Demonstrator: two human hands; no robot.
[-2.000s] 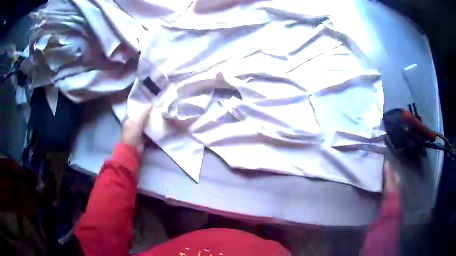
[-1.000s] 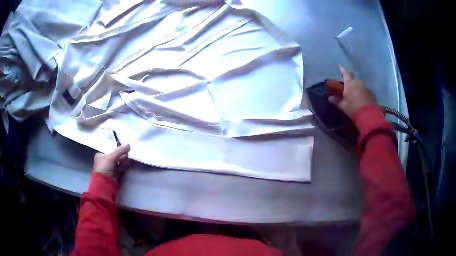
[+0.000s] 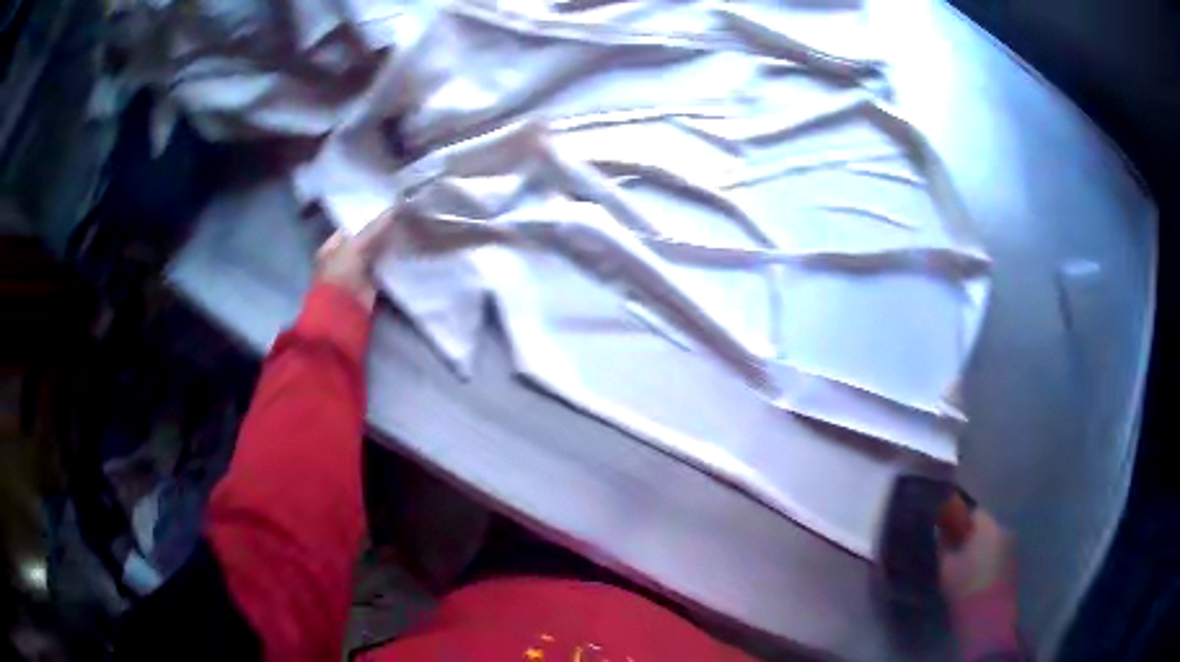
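A wide white garment body (image 3: 673, 285) lies wrinkled over the table, its smoother lower panel running to the near right. My left hand (image 3: 349, 263) is at the garment's near left edge, with its fingers on the cloth. My right hand (image 3: 980, 559) is closed around the orange-brown handle of the iron (image 3: 912, 550). The iron is blurred and stands at the garment's lower right corner; its plate is hidden. A pointed flap of cloth hangs toward the near edge beside my left hand.
The pale grey padded table (image 3: 1061, 375) has a curved right edge. A small white stick (image 3: 1079, 269) lies on it at the right. Crumpled white cloth (image 3: 246, 78) is at the far left. Mixed cloth scraps (image 3: 142, 517) lie on the floor at left.
The view has turned. My right hand has brought the iron to the garment's lower right corner. My left hand has moved to the garment's left end, where the flap is now spread out.
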